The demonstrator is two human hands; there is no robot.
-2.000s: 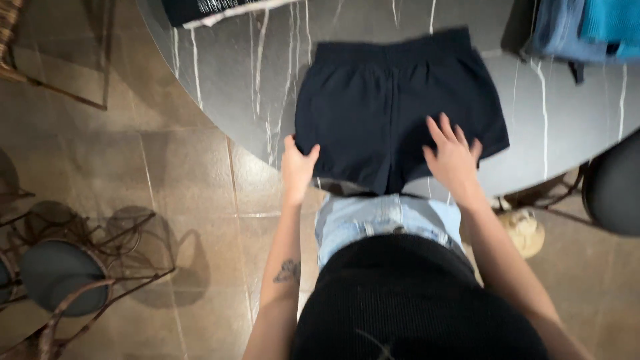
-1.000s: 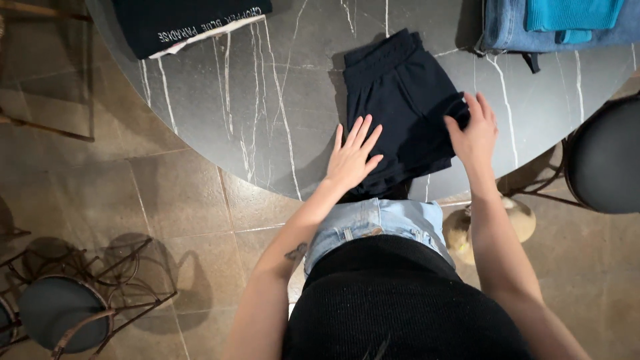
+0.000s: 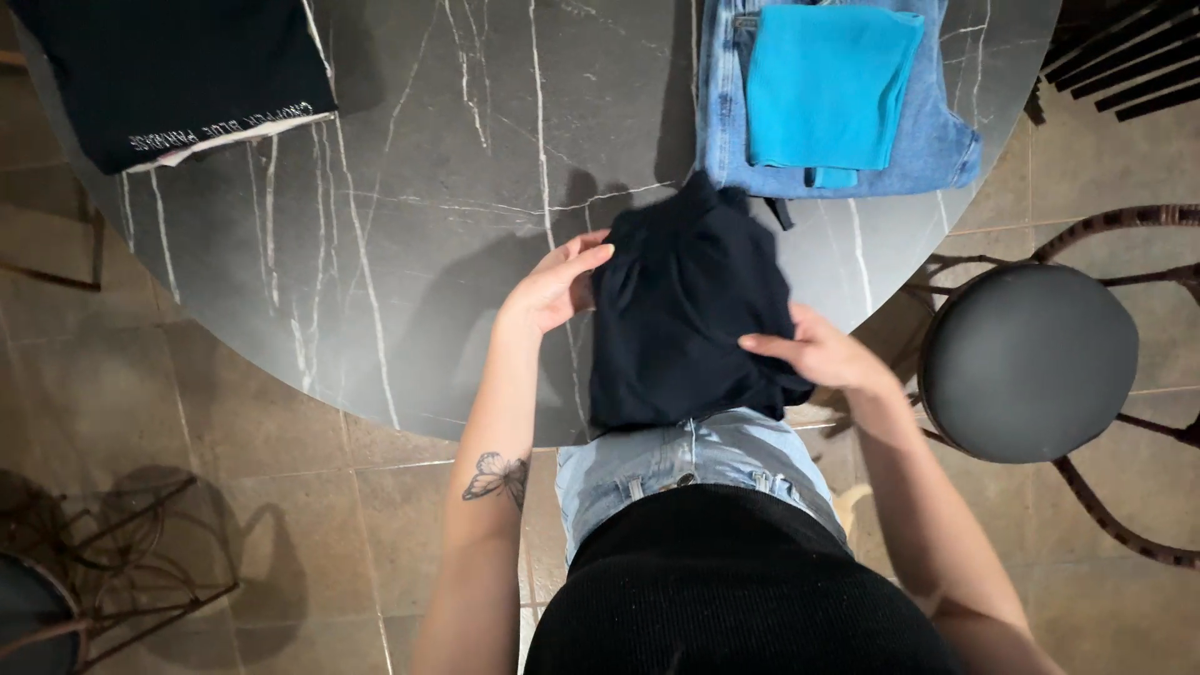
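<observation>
Dark navy shorts, folded over into a narrower bundle, are held between my two hands at the near edge of the table. My left hand grips their left edge near the waistband, thumb on top. At the lower right edge, my right hand has its thumb on the cloth and its fingers behind it, out of sight. Beyond the shorts lie folded blue jeans with a folded turquoise garment on top. A folded black garment bearing white writing rests at the far left.
The round dark marble-look table has a curved near edge close to my body. A chair with a round dark seat stands at the right. Another chair is at the lower left on the tiled floor.
The shorts lay spread flat two seconds ago, then were folded over sideways. Now both hands grip them at their sides, where my left hand had rested flat on them. The view has shifted.
</observation>
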